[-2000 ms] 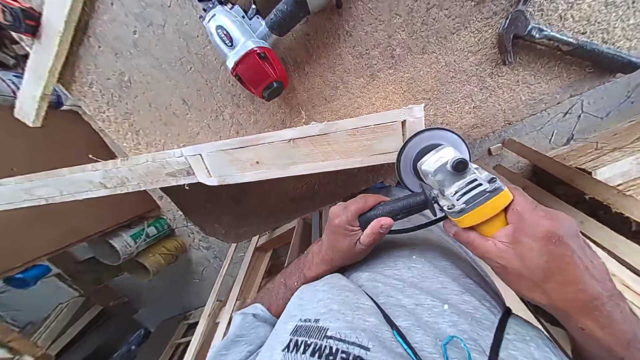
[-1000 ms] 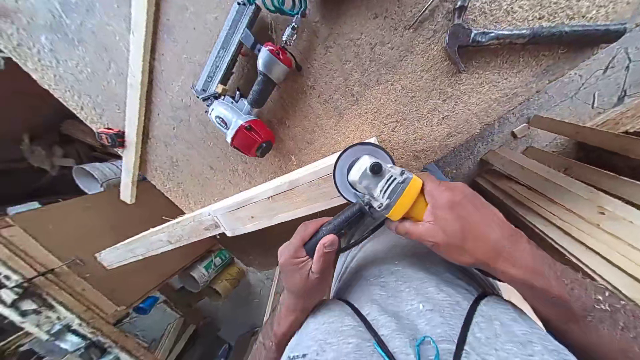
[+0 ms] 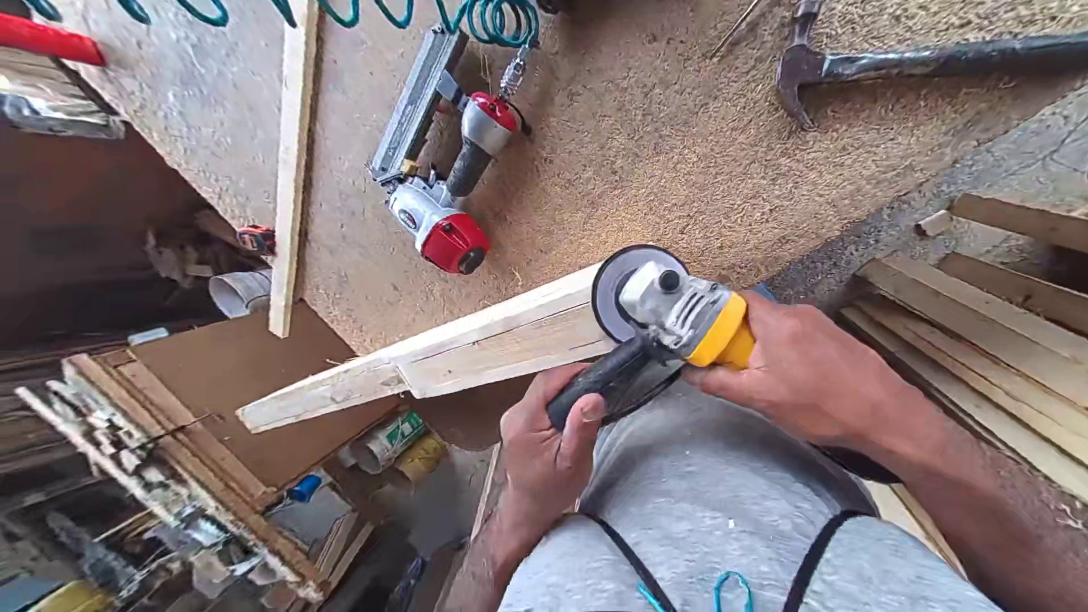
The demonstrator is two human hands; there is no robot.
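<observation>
A yellow and silver angle grinder (image 3: 680, 310) is held in both hands at the centre of the head view. My left hand (image 3: 552, 442) grips its black side handle; my right hand (image 3: 790, 365) is wrapped around the yellow body. The round disc (image 3: 620, 280) lies over the right end of a jointed light wooden piece (image 3: 501, 344); whether the two touch, I cannot tell. That piece slants down to the left past the edge of the work surface. Above it lies a red and silver pneumatic nailer (image 3: 442, 170).
A claw hammer (image 3: 918, 64) lies at the upper right of the dusty work surface (image 3: 629, 153). A wooden strip (image 3: 293, 170) stands out at left, under a green coiled hose (image 3: 501, 21). Stacked boards (image 3: 986, 340) are at right, plastic containers (image 3: 391, 442) below left.
The grinder's disc has moved from just beyond the wooden piece's right end to over that end, still held in both hands. The view has shifted, showing more of the left side.
</observation>
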